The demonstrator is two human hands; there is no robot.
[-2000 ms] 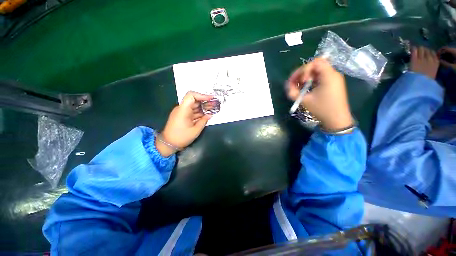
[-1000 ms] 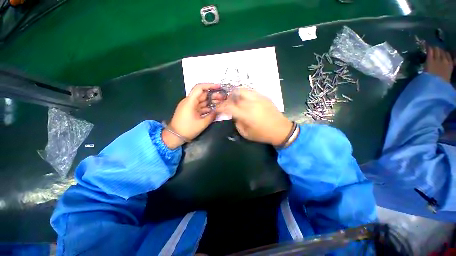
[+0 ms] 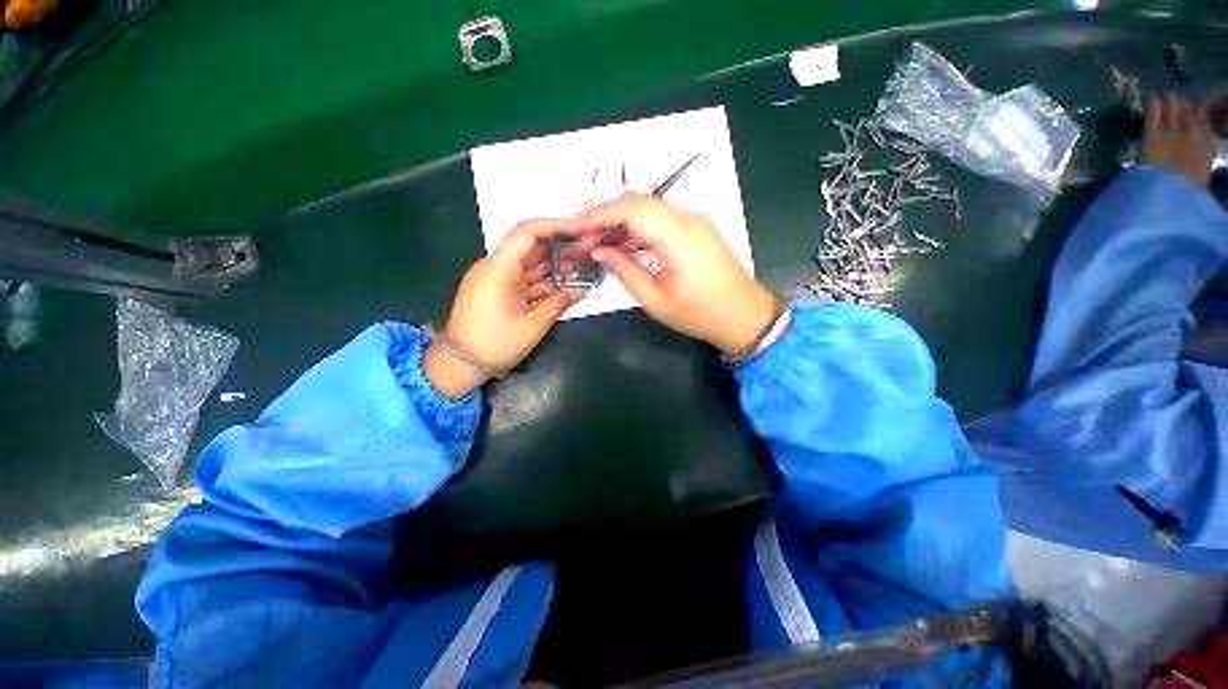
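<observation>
My left hand point(image 3: 501, 307) holds a small squarish metal frame point(image 3: 578, 264) in its fingertips, over the front part of a white paper sheet point(image 3: 519, 168). My right hand point(image 3: 690, 280) meets it from the right, its fingertips at the frame's right side. Slim dark tweezers point(image 3: 679, 174) stick out past the right hand's fingers, pointing up and right; their other end is hidden in the hand. Thin slivers, perhaps pins point(image 3: 624, 175), lie on the sheet, partly behind the hands. A larger pile of silvery pins point(image 3: 875, 222) lies on the dark bench right of the sheet.
A clear plastic bag point(image 3: 963, 119) and a white scrap point(image 3: 815, 65) lie by the pile; another bag point(image 3: 164, 384) lies left, below a metal bracket point(image 3: 209, 256). A spare frame point(image 3: 485, 45) lies on the green strip. Another person's hand point(image 3: 1178, 139) and blue sleeve are at right.
My right hand has moved from the pin pile to the frame in my left hand and stays there; the tweezers now point away from me. The spare frame has shifted left along the green strip.
</observation>
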